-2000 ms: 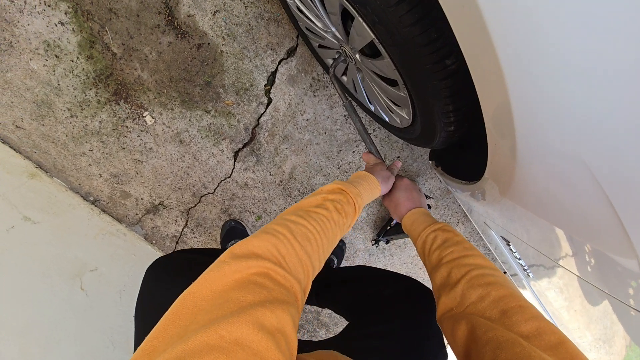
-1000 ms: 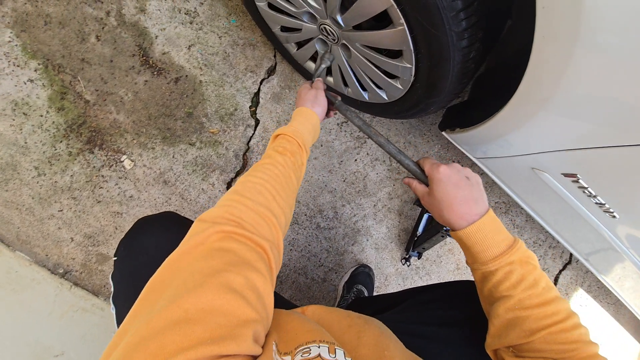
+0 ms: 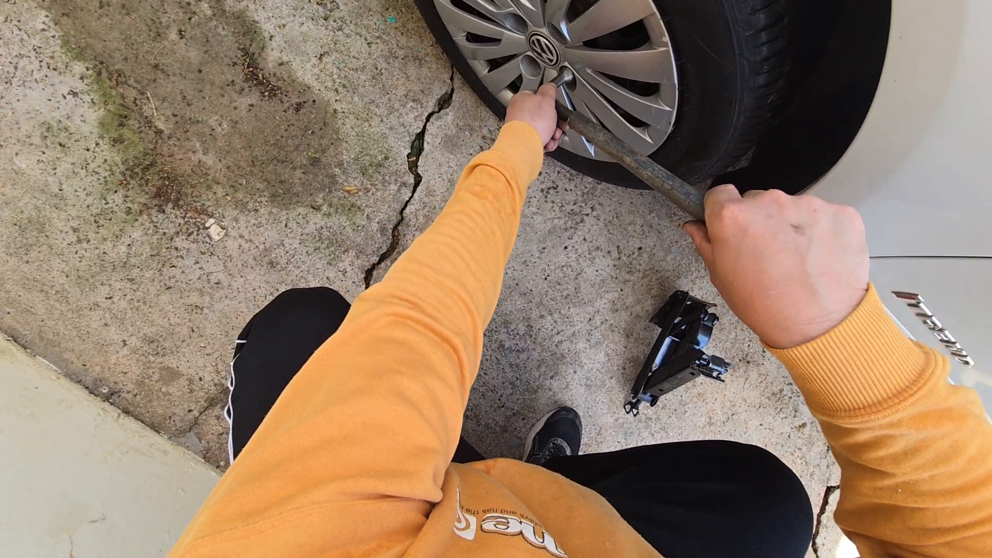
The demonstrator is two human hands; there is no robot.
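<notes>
My left hand is closed around the wheel end of a long metal lug wrench bar, whose tip meets a lug hole just below the centre cap. My right hand grips the bar's far end, its back facing up. The wheel has a silver multi-spoke Volkswagen wheel cover and a black tyre. Below my right hand, a black folded scissor jack lies on the concrete. How the wrench seats on the bolt is partly hidden by my left hand.
The silver car's body panel with a chrome badge rises at the right. Cracked concrete ground spreads left of the wheel. A pale low wall or ledge borders the lower left. My shoe stands near the jack.
Two seconds ago both hands were together at the bar's near end; my left hand has moved up to its wheel end. The view is now closer to the wheel.
</notes>
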